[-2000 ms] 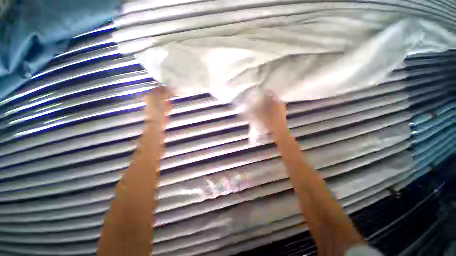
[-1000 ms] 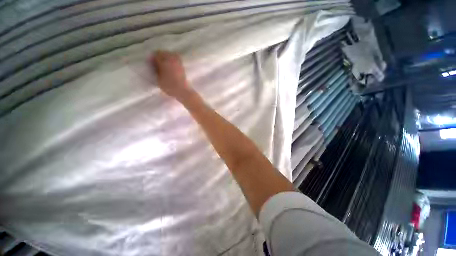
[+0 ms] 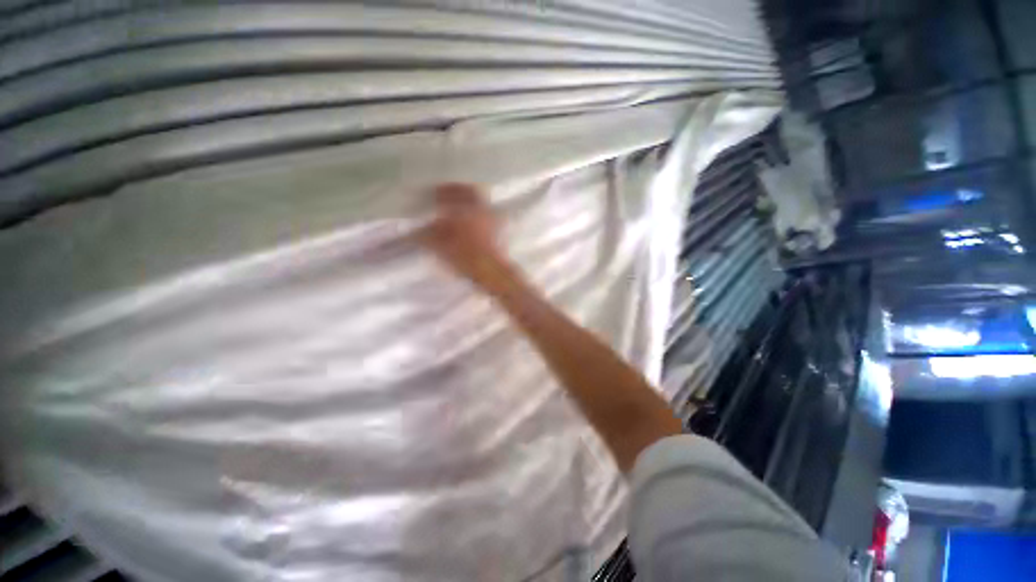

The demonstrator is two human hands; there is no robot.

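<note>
A large pale curtain panel (image 3: 295,387) lies loose and wrinkled over the rack, with a soft sheen. Above it, set pleats (image 3: 341,85) run as parallel pale ridges with dark gaps. My right hand (image 3: 460,227) is blurred and lies on the panel just below the lowest pleat. Whether its fingers grip the cloth is too blurred to tell. My left hand is not in view.
A crumpled grey cloth bundle (image 3: 801,188) lies at the rack's right end. Blue fabric (image 3: 733,284) lies between bars right of the panel. Dark bars (image 3: 795,364) extend beyond it. Bare bars (image 3: 51,551) show at the lower left. Bright lights show at far right.
Both hands worked at the panel's edge at first; then the view turned right and the left hand left it. Since then my right hand has moved right along the fold.
</note>
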